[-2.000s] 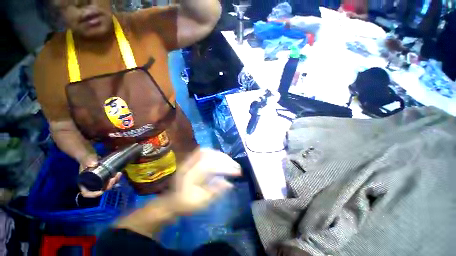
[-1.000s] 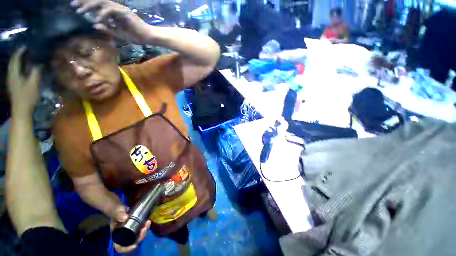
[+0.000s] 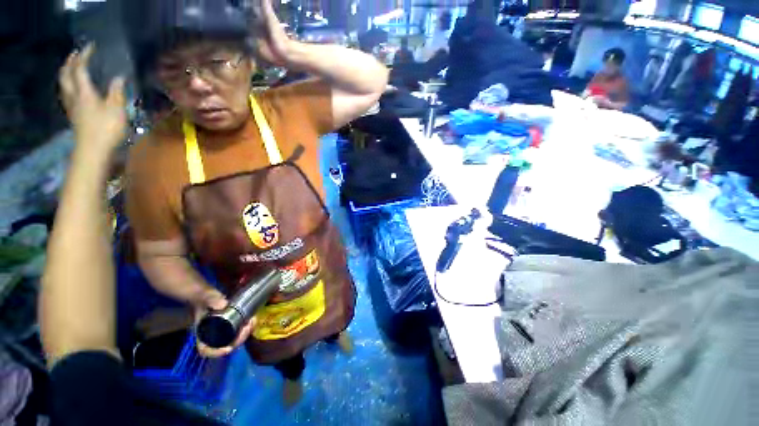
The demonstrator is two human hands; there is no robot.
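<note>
A grey-brown woven jacket (image 3: 599, 324) lies rumpled over the table at the lower right. A small row of dark buttons shows near its left edge. My left hand (image 3: 98, 104) is raised at the upper left, bare, with its fingers apart and nothing visible in it. It is well away from the jacket, and my dark sleeve shows at the lower left. My right hand is out of the picture.
A person in a brown apron (image 3: 258, 216) stands in front, one hand raised and the other holding a metal flask (image 3: 241, 309). The white table (image 3: 470, 333) bears a spray gun (image 3: 456, 241) with a cord and a black cap (image 3: 641, 218). A blue crate (image 3: 179, 376) is at lower left.
My left hand has gone from the lower middle up to the upper left. The view has tilted up, showing more of the person, whose flask stays in hand. The jacket appears lower in view.
</note>
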